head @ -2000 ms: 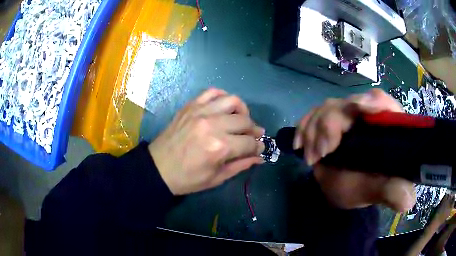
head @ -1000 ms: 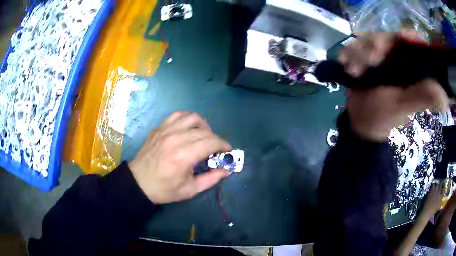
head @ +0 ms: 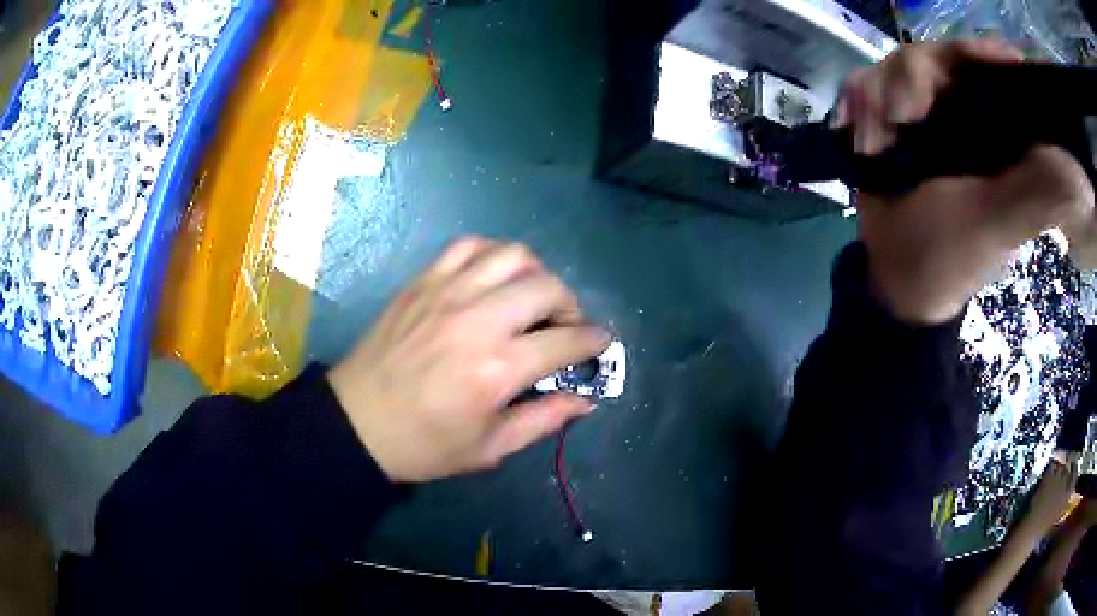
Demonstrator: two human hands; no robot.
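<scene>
My left hand [head: 469, 361] holds a white plastic bracket [head: 615, 371] on the dark green mat, with thumb and fingers on its two sides. A ring board seems to lie on the bracket, partly hidden by the fingers. A dark red lead wire [head: 563, 472] runs from it toward the front edge, ending in a tiny white plug. My right hand [head: 950, 157] holds the black electric screwdriver [head: 986, 114]. Its tip is at the front ledge of the white and black screw feeder [head: 704, 114], beside the small metal block. Whether a screw is on the tip cannot be seen.
A blue tray [head: 181, 205] heaped with white brackets stands at the left, beside glossy orange tape [head: 229, 289]. Another wire [head: 436, 66] lies at the back. A pile of ring boards [head: 1017, 385] is at the right. Another person's arm [head: 1023, 542] shows at lower right. Clear bags [head: 1010, 27] lie back right.
My right hand has moved the screwdriver from the bracket in my left hand to the feeder's ledge. My left hand has stayed on the bracket. The view has shifted.
</scene>
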